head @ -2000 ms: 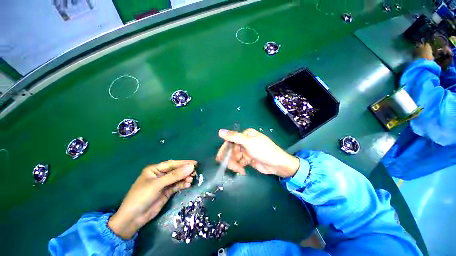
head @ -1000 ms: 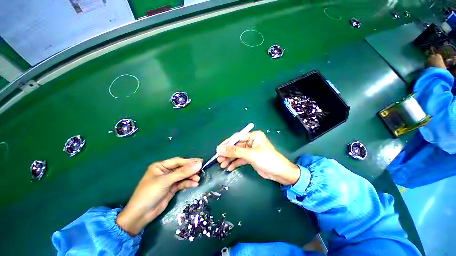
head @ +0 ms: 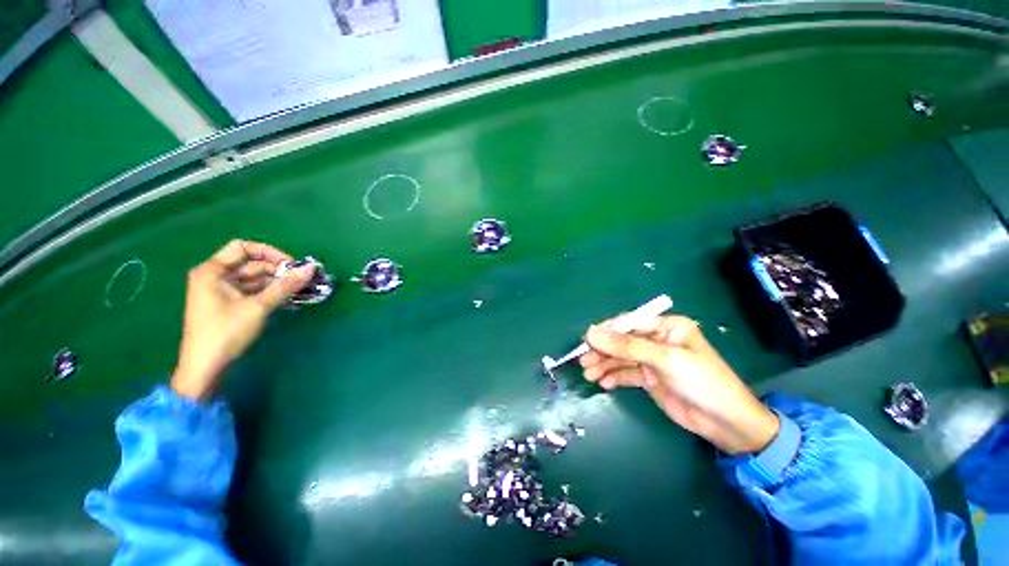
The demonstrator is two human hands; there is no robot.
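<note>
My left hand (head: pixel 230 304) pinches a round unit (head: pixel 314 283) by its left edge at the green belt. My right hand (head: pixel 675 376) holds pale tweezers (head: pixel 620 328) like a pen. A small shiny metal part (head: pixel 549 367) is at the tweezers' tip, above the bench. A loose pile of small metal parts (head: pixel 515 486) lies on the dark-green bench below and left of my right hand. Whether the round unit is lifted or resting on the belt cannot be told.
More round units (head: pixel 489 234) are spaced along the belt (head: pixel 266 199). A black parts bin (head: pixel 869 299) with shiny bits stands right of my right hand. Another round unit (head: pixel 905 406) lies beyond it at lower right. A metal rail (head: pixel 332 102) and white papers (head: pixel 299 55) are at the back.
My left hand has left the tweezers' tip and moved up and left to a round unit. My right hand stays near the pile, tweezers held. The view has shifted left.
</note>
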